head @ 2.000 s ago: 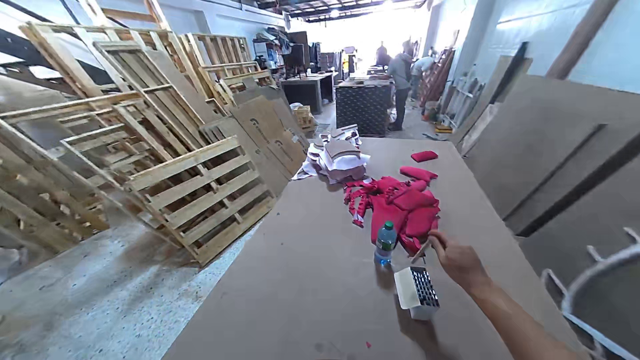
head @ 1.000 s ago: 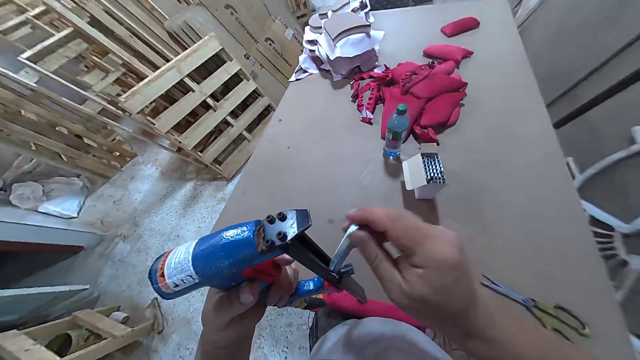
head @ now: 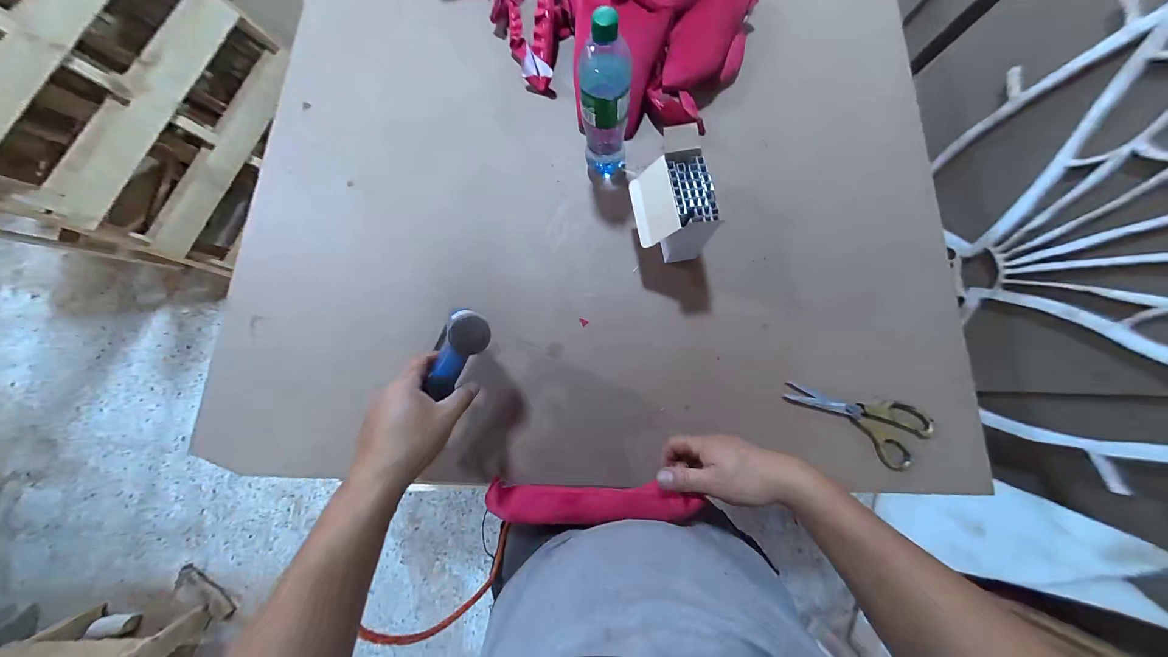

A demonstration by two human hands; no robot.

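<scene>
My left hand point(head: 411, 415) grips a blue pneumatic stapler point(head: 449, 365), upright over the table's near left part. At the near edge, the thumb and fingers of my right hand point(head: 721, 468) pinch the right end of a red padded fabric piece point(head: 593, 504), which lies across my lap. Farther up the board-topped table point(head: 411, 228) stand a plastic bottle with a green cap point(head: 605, 100) and an open white box packed with metal staple strips point(head: 693, 196). Scissors with yellowish handles point(head: 862, 415) lie to the right of my right hand, blades parted.
Red padded fabric pieces point(head: 698, 46) are heaped at the table's far side. Wooden pallets point(head: 119, 119) lean at the left, and a white branching frame point(head: 1049, 265) stands at the right. An orange hose point(head: 447, 625) runs below the near edge.
My left hand has brought the stapler from near my lap to over the table. My right hand has left the stapler and now holds the red piece; the metal strip seen in it earlier is gone.
</scene>
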